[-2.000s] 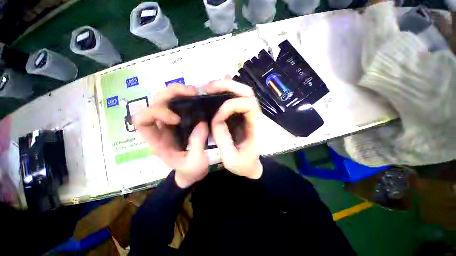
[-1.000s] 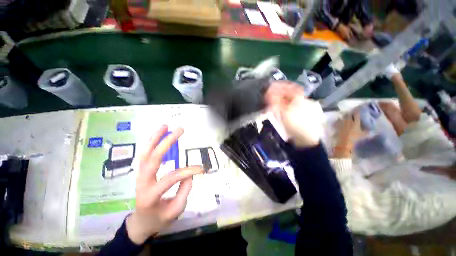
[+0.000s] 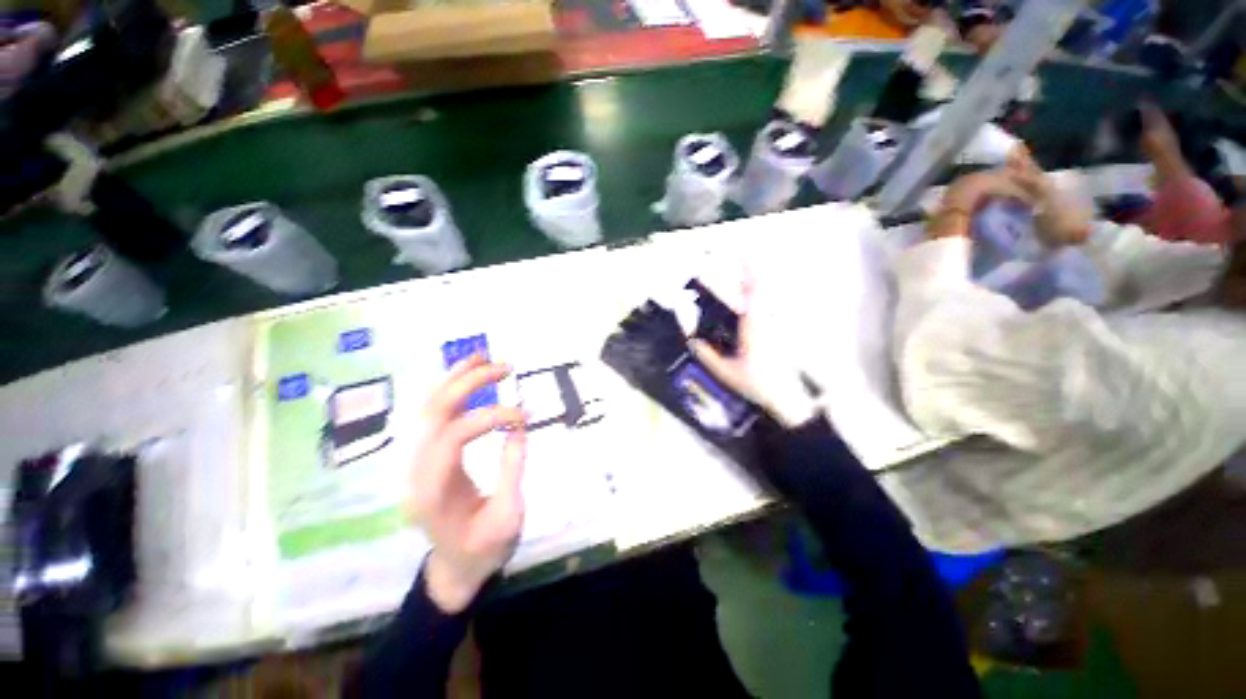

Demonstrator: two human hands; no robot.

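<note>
Black carton blanks (image 3: 653,358) lie in a fanned pile on the bench, right of centre, with a blue-gold picture on top. My right hand (image 3: 745,372) rests on the right side of this pile, fingers at the top blank; whether it grips one is hidden. My left hand (image 3: 472,478) is raised over the printed cardboard (image 3: 308,478), fingers apart and empty. A raised pale flap (image 3: 814,85) stands on the belt behind the wrapped products, probably a carton lid.
Several grey-white wrapped products (image 3: 563,198) stand along the green belt (image 3: 629,130) beyond the bench. A second glossy black pile (image 3: 75,533) lies far left. A neighbour's pale sleeve (image 3: 1039,396) is close at right. A brown carton (image 3: 462,34) lies beyond the belt.
The black carton, between both hands at first and then blurred in my right hand, is out of it. My right hand has come down onto the pile. My left hand remains open over the cardboard.
</note>
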